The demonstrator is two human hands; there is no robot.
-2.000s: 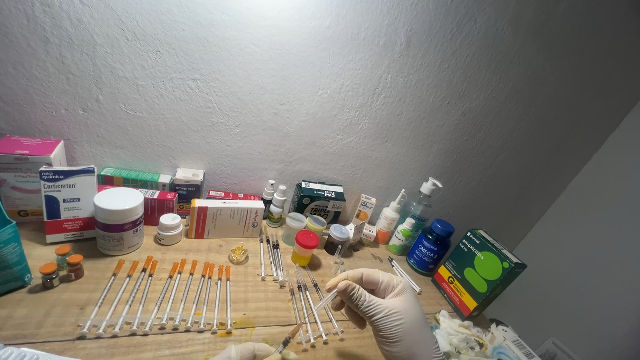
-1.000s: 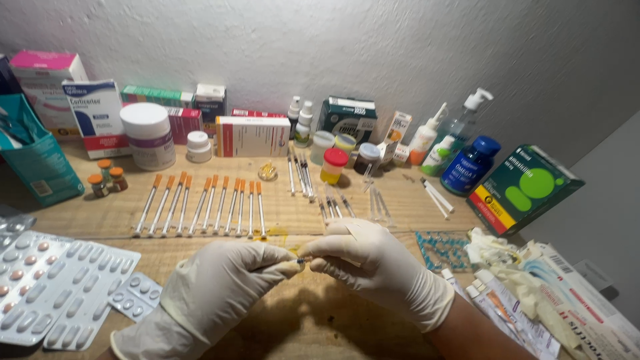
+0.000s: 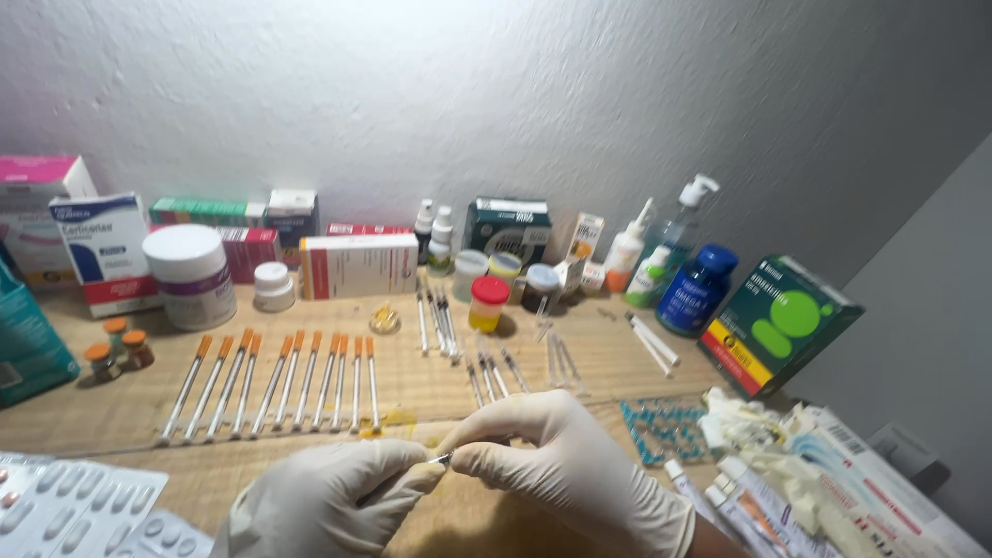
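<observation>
Both hands wear pale latex gloves and meet at the lower middle. My left hand (image 3: pixel 341 496) pinches one end of a small syringe (image 3: pixel 442 459) between thumb and fingers; my right hand (image 3: pixel 554 457) pinches its other end. Only a short dark and clear stretch of it shows between the fingertips. Behind my left hand lies a row of orange-capped syringes (image 3: pixel 280 384). Uncapped syringes (image 3: pixel 490 370) lie just beyond my right hand, with clear, empty-looking syringes (image 3: pixel 564 360) to their right. More syringes (image 3: pixel 440 322) lie near a red-lidded cup of yellow liquid (image 3: pixel 488 304).
Medicine boxes (image 3: pixel 359 267), a white tub (image 3: pixel 188 279), a pump bottle (image 3: pixel 682 225) and a blue bottle (image 3: pixel 696 291) line the wall. Small orange-capped vials (image 3: pixel 138 350) stand left. Blister packs (image 3: pixel 70 504) lie front left; a blue capsule blister (image 3: pixel 663 430), crumpled gloves (image 3: pixel 744 422) and tubes (image 3: pixel 763 511) lie right.
Two seconds ago, my hands were apart, my right near the uncapped syringes and my left low at the frame's edge. They have since come together at the small syringe. The view has shifted.
</observation>
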